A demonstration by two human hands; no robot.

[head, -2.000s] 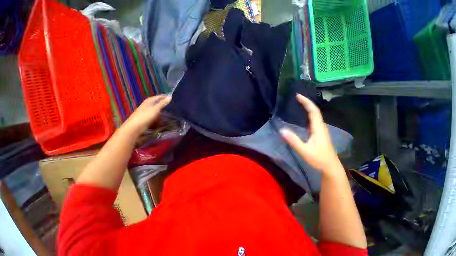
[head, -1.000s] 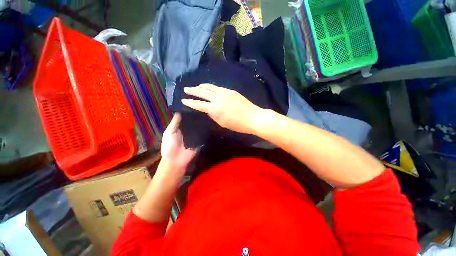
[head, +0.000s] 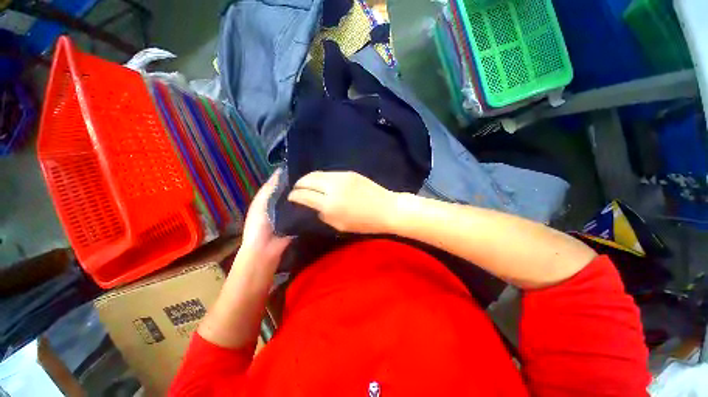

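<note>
A navy garment piece [head: 353, 139] lies over my lap on top of grey-blue cloth [head: 268, 62], which spreads beyond it at the upper left and to the right. My left hand [head: 265, 221] holds the navy piece's left edge, with the palm under or behind it. My right hand [head: 341, 200] lies on the navy cloth just right of my left hand, with its fingers bent and pressed together at the cloth. Its fingertips are partly hidden, and I cannot tell whether a tool is in it.
A red plastic basket [head: 116, 163] is tilted at the left beside nested baskets with coloured rims [head: 209, 147]. A cardboard box [head: 167, 314] is at the lower left. A green basket [head: 518, 50] tops a stack at the upper right. A yellow woven mat [head: 349, 35] is beyond the lap.
My right hand has come from the right side across to the navy cloth near my left hand, and has since moved slightly toward me. The navy piece's right part is now folded inward.
</note>
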